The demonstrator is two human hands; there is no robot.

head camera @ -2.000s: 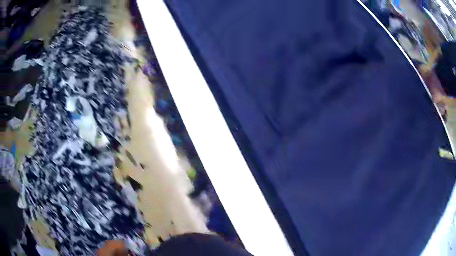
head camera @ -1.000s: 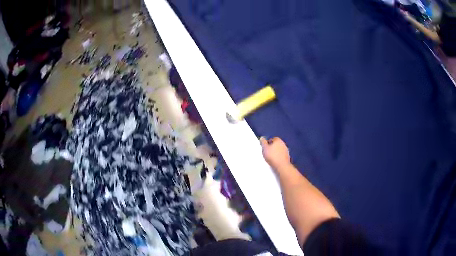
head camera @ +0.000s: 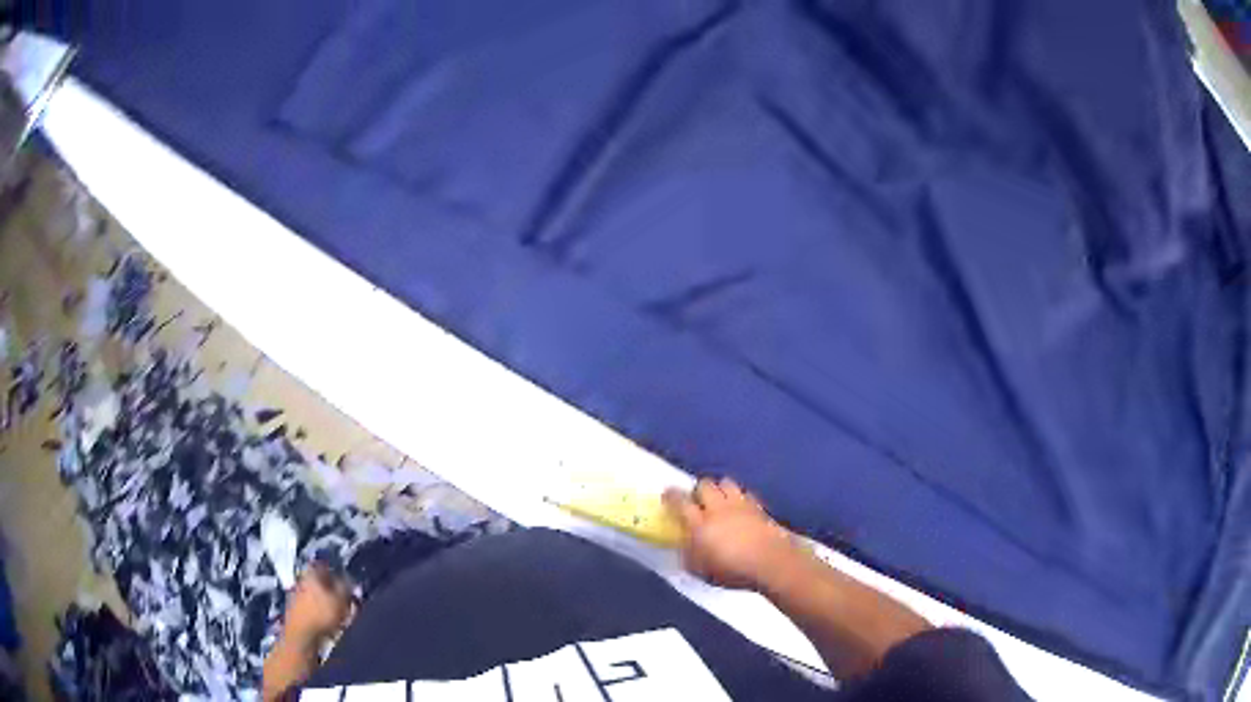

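Navy fabric [head camera: 590, 274] covers most of the table, with creases and folds in its top layer. Its long edge runs diagonally beside the bare white table strip [head camera: 316, 316]. My right hand [head camera: 724, 532], bare, comes from the lower right and grips the right end of a yellow bar [head camera: 624, 510] over the white strip, close to my body. The bar's gripped end is hidden by the fingers. My left hand [head camera: 318, 606] is low at the left, beside my dark shirt and away from the table; it is small and blurred, and its fingers cannot be made out.
A heap of dark and white fabric scraps [head camera: 192, 521] lies on the tan floor at the left. A metal strip [head camera: 48, 93] crosses the table's far left end. A pale edge [head camera: 1218, 69] shows at the upper right. My body stands against the table's near edge.
The yellow bar has gone from lying across the fabric edge to my right hand, near my body. My left hand has come into view. The view has turned, and the fabric shows more folds.
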